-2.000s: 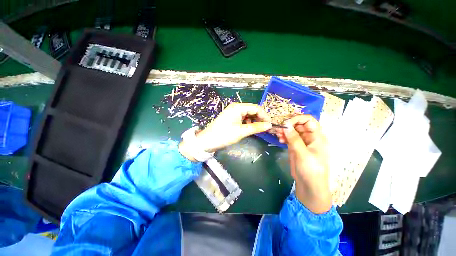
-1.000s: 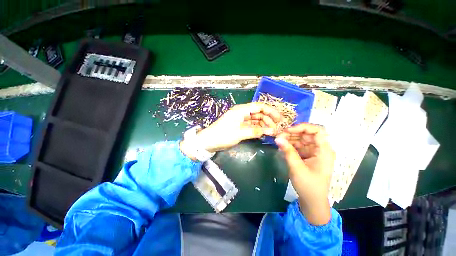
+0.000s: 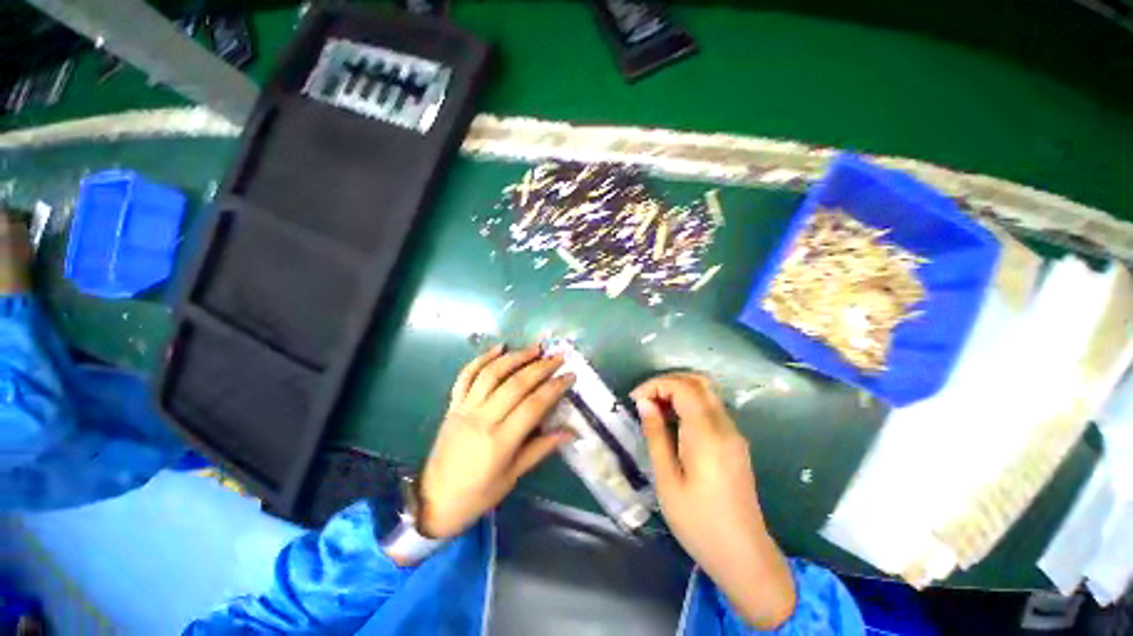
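Note:
A flat silver-white unit with a dark bar down its middle lies tilted on the green bench near the front edge. My left hand holds its upper left part, fingers over the top end and thumb on its face. My right hand is at the unit's right edge, thumb and forefinger pinched together; a small dark spot shows at the fingertips, too small to tell what it is. A blue bin at the right holds tan strip pieces.
A long black compartment tray at left holds one silver unit in its far pocket. A loose strip pile lies beyond my hands. Sticker sheets lie right. Another blue bin and another person's sleeve are at far left.
Both hands have left the front of the blue bin and come down to the silver unit. My left hand now rests on it. The view has shifted, so the bin is fully visible.

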